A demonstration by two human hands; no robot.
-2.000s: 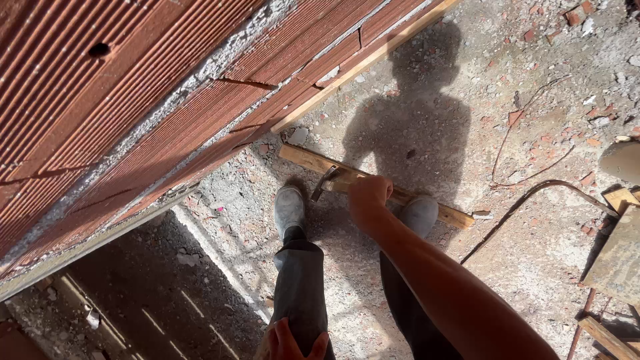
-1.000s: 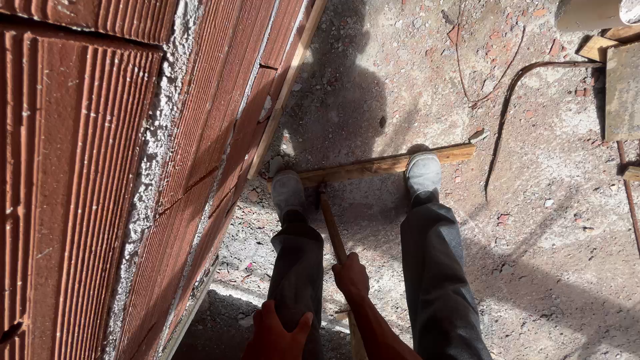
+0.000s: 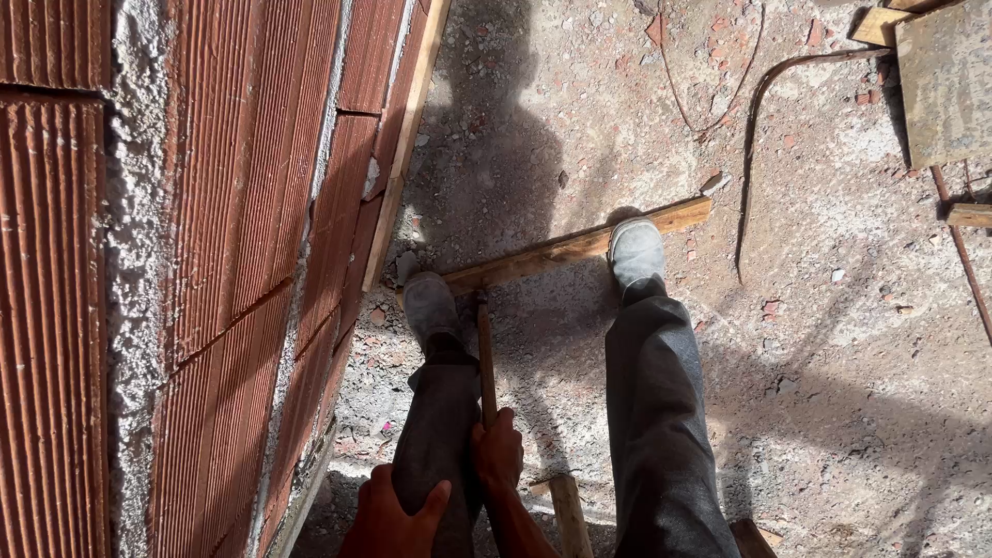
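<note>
A wooden board [image 3: 542, 260] lies on the rubble-strewn floor, with one boot [image 3: 431, 306] on its left part and the other boot [image 3: 637, 249] on its right part. My right hand [image 3: 498, 453] is closed around the wooden handle of a hammer [image 3: 487, 364], whose dark head, hard to make out in shadow, is at the board's near edge beside the left boot. Nearer to me, my left hand [image 3: 399, 511] rests at my left knee, thumb apart from the fingers, with no tool seen in it.
A hollow clay brick wall [image 3: 232, 232] with mortar joints rises at the left, a wood strip [image 3: 411, 139] along it. Bent metal rods [image 3: 752, 147], a mortar-stained panel [image 3: 949, 85] and wood pieces lie at the right. Another wood piece [image 3: 570, 515] is near my right hand.
My right hand has moved from over the board back toward my legs, still holding the hammer. The view has turned, and the wall now stands more upright at the left.
</note>
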